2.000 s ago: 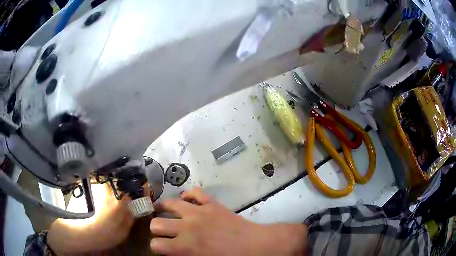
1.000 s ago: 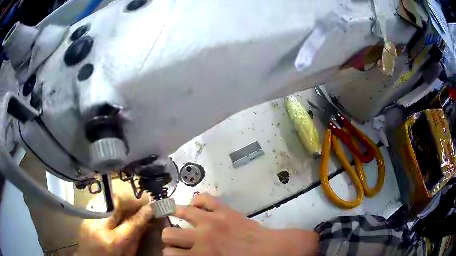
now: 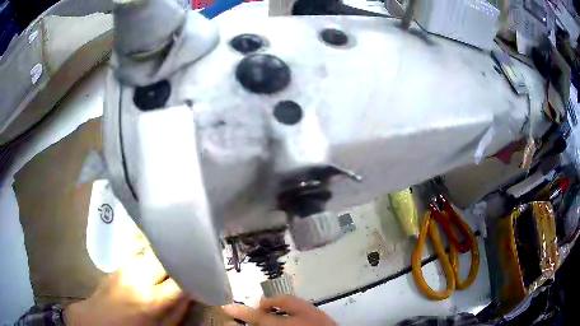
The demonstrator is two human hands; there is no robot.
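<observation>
Brown cloth (image 3: 57,216) lies on the white table at the left and runs under the machine head (image 3: 394,89). My left hand (image 3: 127,302) is at the bottom left on the cloth, its fingers gripping it beside the bright lamp glow. My right hand (image 3: 286,313) is low in the centre, below the ribbed tension dial (image 3: 277,286), cut off by the bottom edge, with fingers bent. A small dark thing shows at its fingers. A short piece of brown cloth shows between my hands. The needle area is hidden by the head and glare.
Orange-handled shears (image 3: 420,270), red-handled scissors (image 3: 453,223) and a pale yellow-green handle (image 3: 403,213) lie right of the head. A yellow-taped box (image 3: 509,261) stands farther right. Pale brown cloth with white tabs (image 3: 70,60) lies at the upper left. A white oval lamp piece (image 3: 102,223) is beside the head.
The view has shifted left, so the machine head sits farther right and more cloth shows at the left. Both hands now appear lower, and my right hand is more cut off.
</observation>
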